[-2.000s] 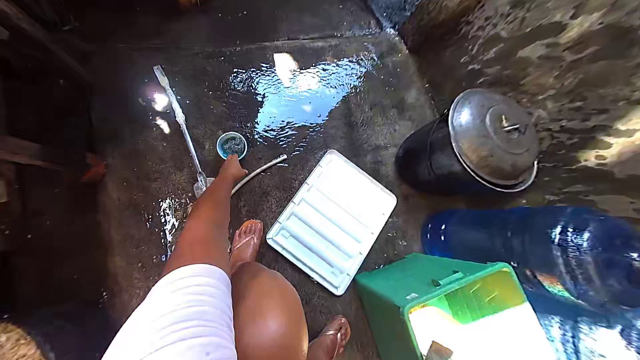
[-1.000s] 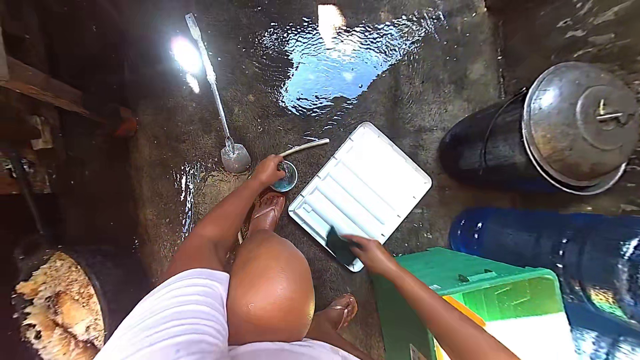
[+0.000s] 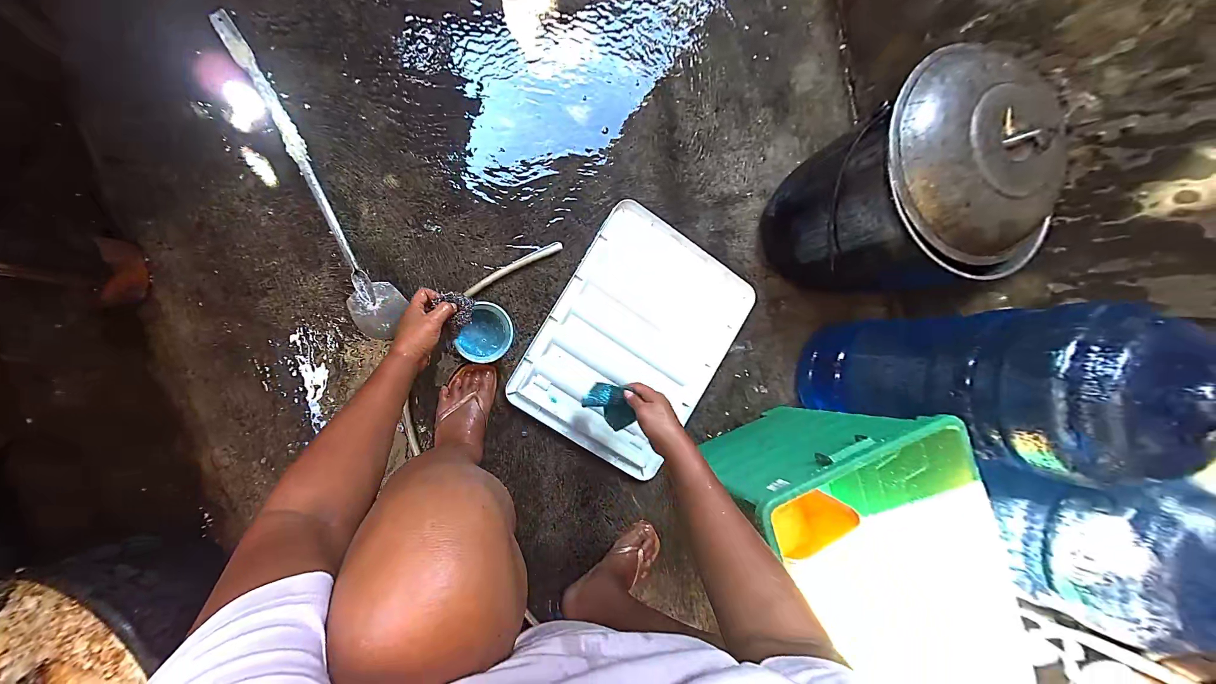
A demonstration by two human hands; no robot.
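My left hand (image 3: 423,323) pinches a dark, curly scouring pad (image 3: 454,310) at the rim of a small blue bowl (image 3: 484,334) that holds bluish liquid. A dark green scrubbing pad (image 3: 608,404) is in my right hand (image 3: 654,414), over the lower part of a white plastic tray (image 3: 635,323). The tray, ridged across its lower half, lies on the wet floor between my hand and the bowl. A pale hose (image 3: 513,269) passes behind the bowl, its end pointing toward the tray.
A long-handled metal spatula (image 3: 309,166) lies at the left. On the right are a lidded, blackened pot (image 3: 836,209), blue water jugs (image 3: 950,380) and a green crate (image 3: 817,446). A puddle (image 3: 560,104) spreads beyond the tray. My sandalled foot (image 3: 465,408) is just below the bowl.
Two seconds ago only my left hand showed, at the bowl; my right hand has since come in over the tray with the green pad. My left hand now holds the scouring pad up at the bowl's rim.
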